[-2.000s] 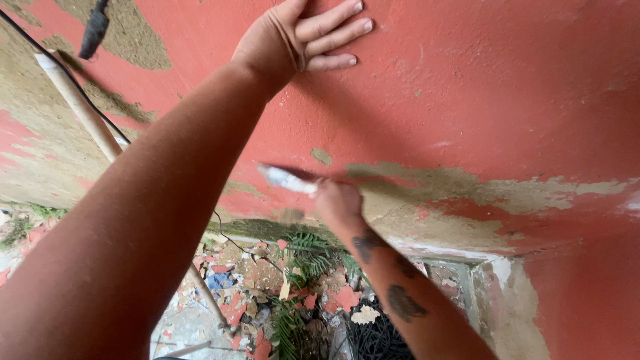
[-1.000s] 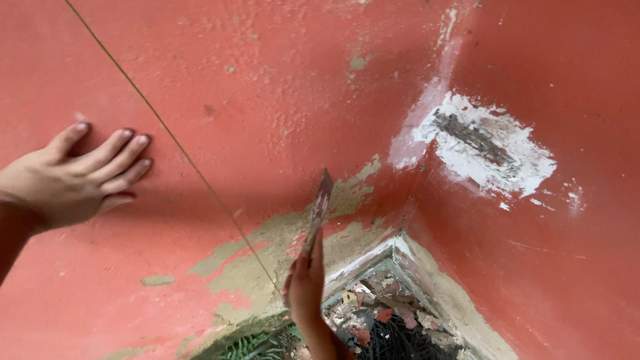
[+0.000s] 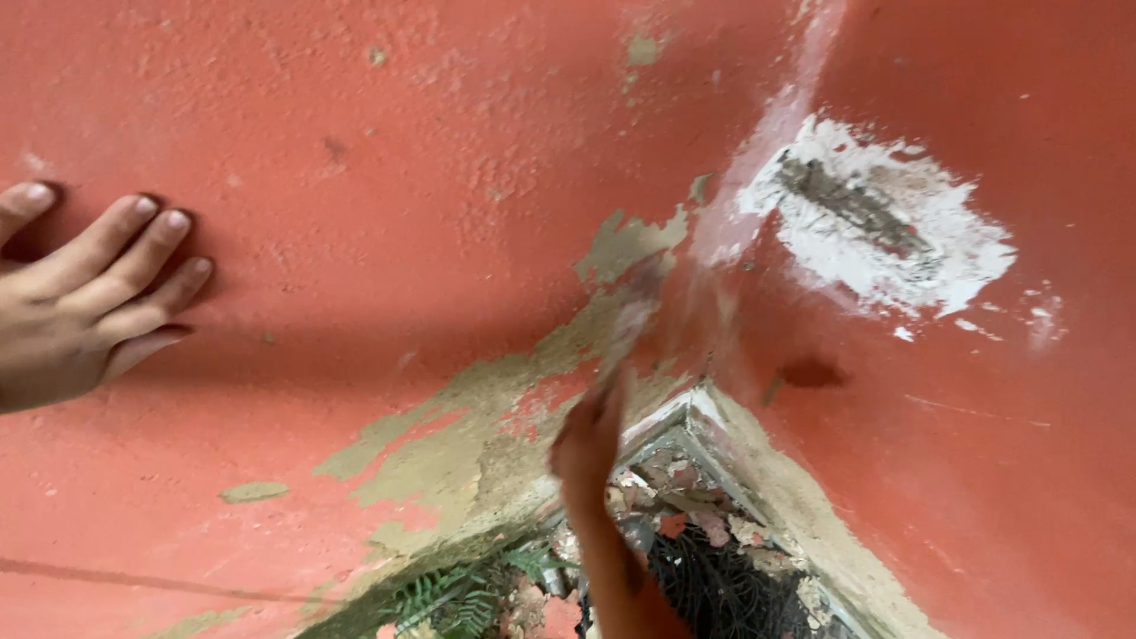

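My left hand (image 3: pixel 98 297) rests with spread fingers on the red painted wall (image 3: pixel 373 222) at the left, holding nothing. My right hand (image 3: pixel 587 444), blurred, grips a scraper (image 3: pixel 632 315) whose blade reaches up to the wall beside the inner corner. Around the blade the paint is off and a tan bare patch (image 3: pixel 444 444) shows, running down and left along the wall's base. A paint flake (image 3: pixel 777 388), blurred, hangs in the air by the right-hand wall.
White filler around a grey gouge (image 3: pixel 856 209) marks the right-hand wall. Below the corner lie paint chips (image 3: pixel 710 524), green fern leaves (image 3: pixel 461 595) and a dark stringy heap (image 3: pixel 723 577). A ledge (image 3: pixel 799 479) borders them.
The view has swung toward the corner since the oldest frame. Compared with one second ago, more tan surface shows near the scraper, just left of the corner. My left hand still lies on the wall.
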